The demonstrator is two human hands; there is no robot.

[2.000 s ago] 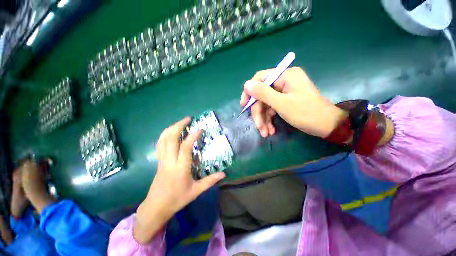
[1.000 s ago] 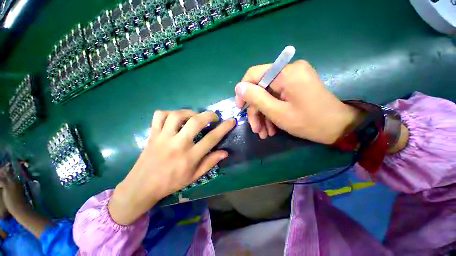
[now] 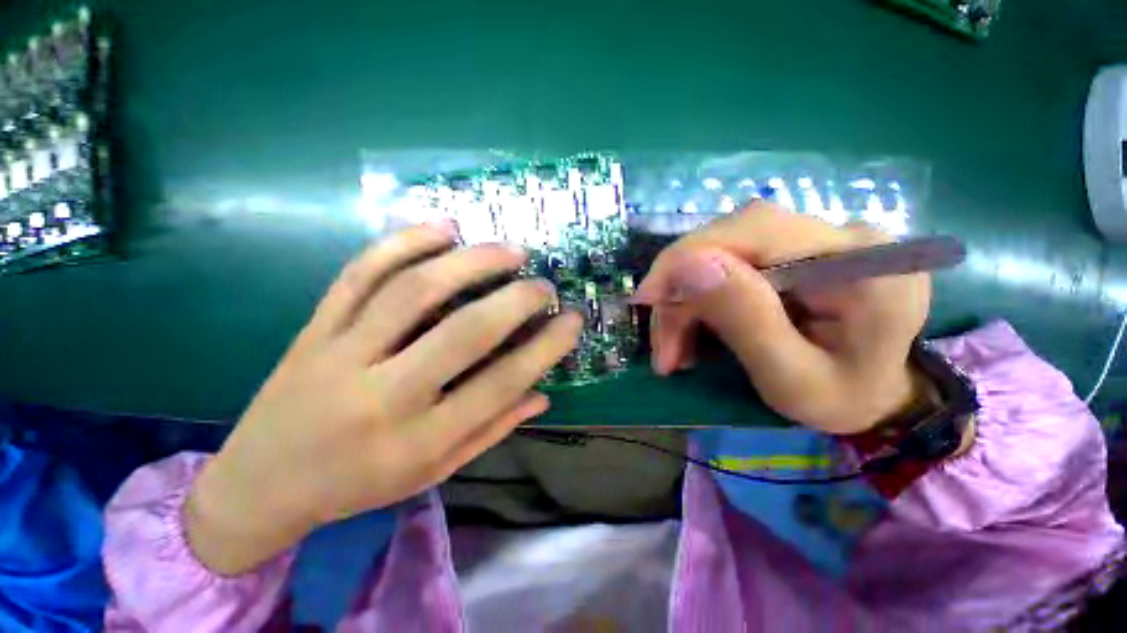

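A green circuit board panel (image 3: 538,210) with a bright row of silver-white rectangles lies near the bench's front edge. My left hand (image 3: 396,346) lies over its left and lower part, fingers spread on it. My right hand (image 3: 791,309) holds tweezers (image 3: 865,262) like a pen, with their tip at the panel's right part. Whether the tip holds a part is too small to tell. A shiny clear plastic strip (image 3: 797,198) lies beside the panel, partly behind my right hand.
Stacked panels (image 3: 50,148) stand at the left. A corner of another panel (image 3: 964,15) shows at the top right. A white round-edged object (image 3: 1106,148) is at the right rim, with a white cord. Blue clothing (image 3: 50,519) shows at the lower left.
The view has shifted closer to the panel. The tweezers have moved from beside the panel, then its upper part, to its right part. My left hand is now spread wider over the panel.
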